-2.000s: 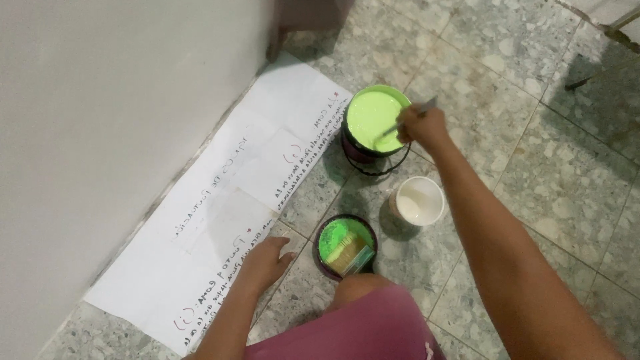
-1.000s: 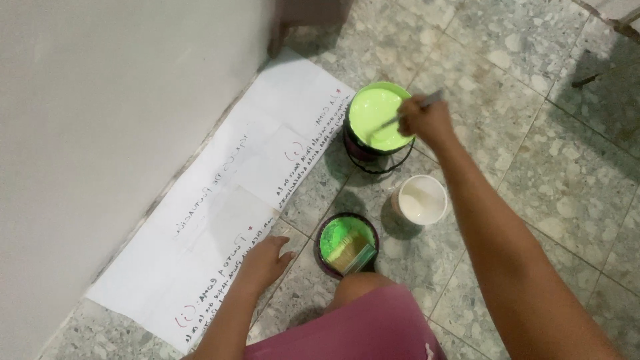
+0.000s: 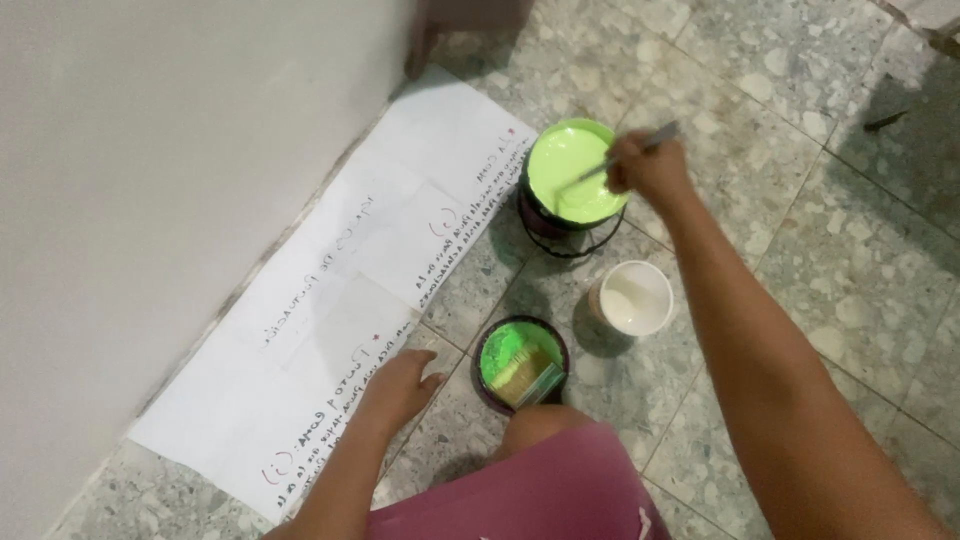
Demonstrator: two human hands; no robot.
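A dark bucket of bright lime-green paint stands on the tiled floor, its wire handle hanging on the near side. My right hand is closed around a thin grey stick, whose lower end is in the paint. Below the bucket sits a white plastic cup with pale liquid in it. A flat paintbrush with paint on its bristles rests in a round dark-rimmed lid or shallow container coated with green paint. Left of it, my left hand holds nothing, fingers apart, at the edge of a large paper sheet.
The paper bears handwriting and lies along the foot of a pale wall. My knee, in maroon clothing, is just below the brush container. A dark brown object stands at the top by the wall. A small dark item lies at right.
The right hand keeps its grip on the stick, whose lower end has shifted slightly within the paint. The left hand stays by the paper's edge.
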